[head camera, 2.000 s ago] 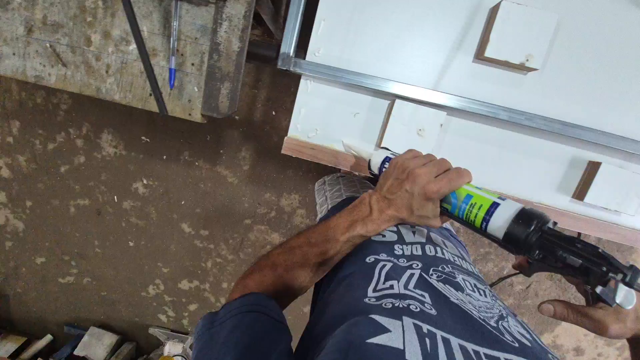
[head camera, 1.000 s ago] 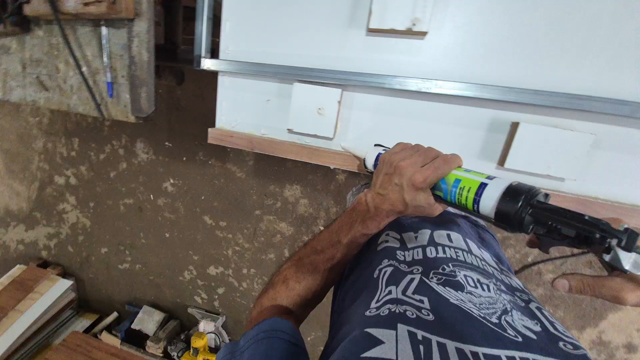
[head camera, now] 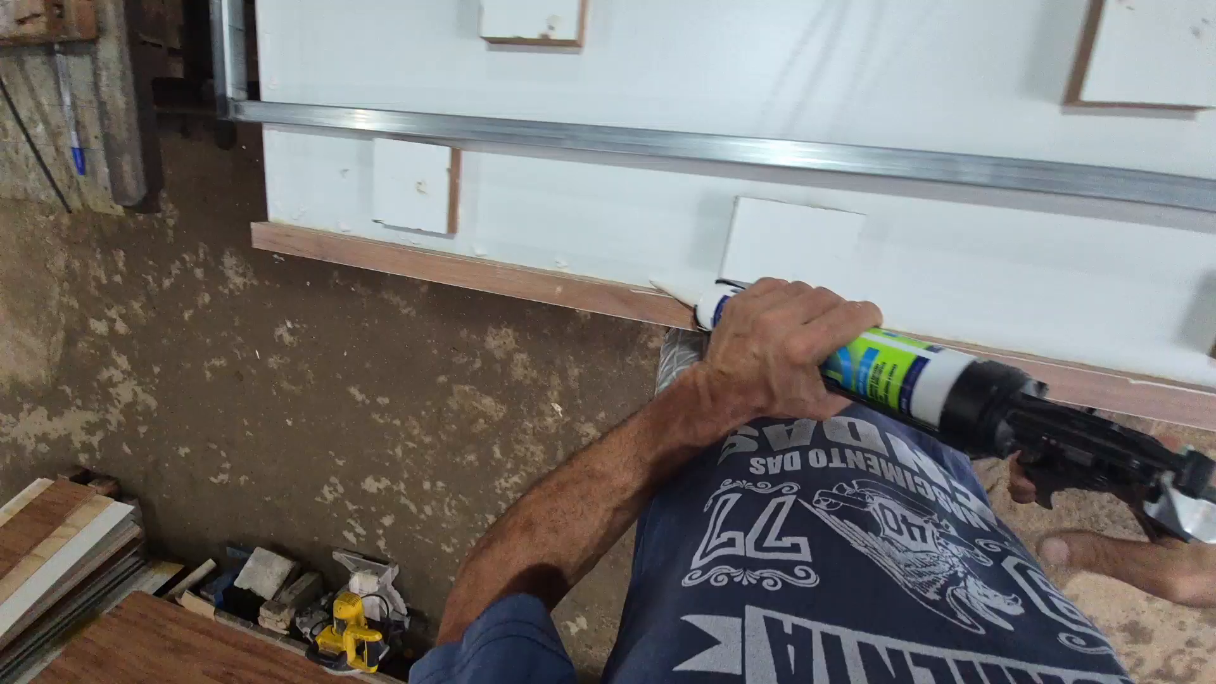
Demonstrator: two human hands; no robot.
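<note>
My left hand (head camera: 784, 347) is wrapped around the front of a green and white sealant cartridge (head camera: 879, 370), held in a black caulking gun (head camera: 1073, 423). The pale nozzle (head camera: 673, 292) points left and lies close over the reddish wooden edge strip (head camera: 456, 273) of a white panel (head camera: 608, 223); whether it touches cannot be told. At the right edge, my right hand (head camera: 1111, 560) is around the gun's handle and trigger, partly hidden by the gun.
A metal bar (head camera: 665, 142) runs along the panel, with small white blocks (head camera: 414, 186) on both sides. Lower left are stacked boards (head camera: 57, 541) and a yellow power tool (head camera: 351, 632). A pen (head camera: 68, 114) lies on the wooden bench (head camera: 119, 95) at upper left.
My hands and the caulking gun have moved right along the panel's edge strip, away from its left corner. Both hands keep their hold. The view has shifted too.
</note>
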